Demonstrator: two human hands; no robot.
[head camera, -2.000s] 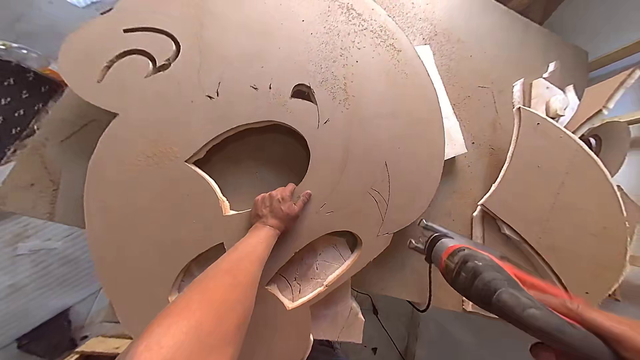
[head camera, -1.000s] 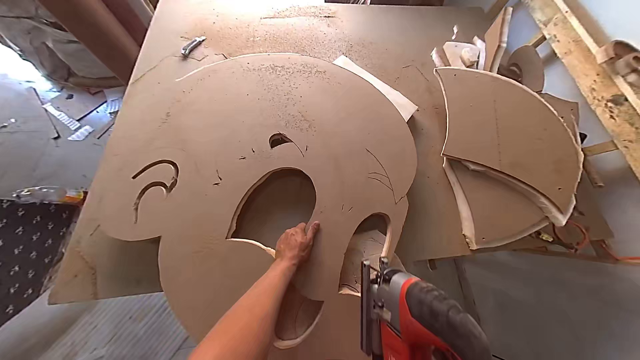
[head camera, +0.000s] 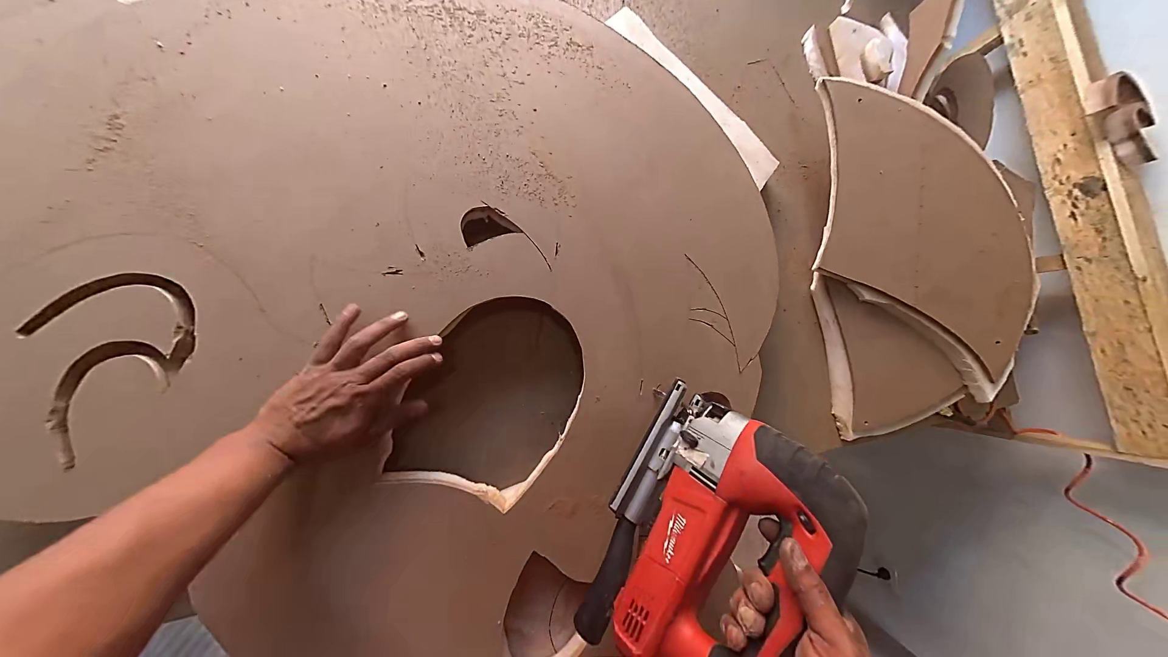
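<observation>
My left hand lies flat with fingers apart on the large tan board, its fingertips at the edge of a big rounded cutout. My right hand grips the handle of a red and black Milwaukee jigsaw, with a finger by the trigger. The saw is tilted over the board's lower right part, and its metal base plate faces the big cutout. The blade is hidden. Curved slots, a small half-round hole and pencil lines show on the board.
Fan-shaped cut pieces with pale edges lie stacked at the right, with offcuts behind them. A white strip shows from under the large board. A wooden beam and an orange cord are at the far right.
My left hand has moved from the strip below the big cutout to the cutout's left edge. The jigsaw has turned and now lies over the board's lower right part. The view has shifted closer.
</observation>
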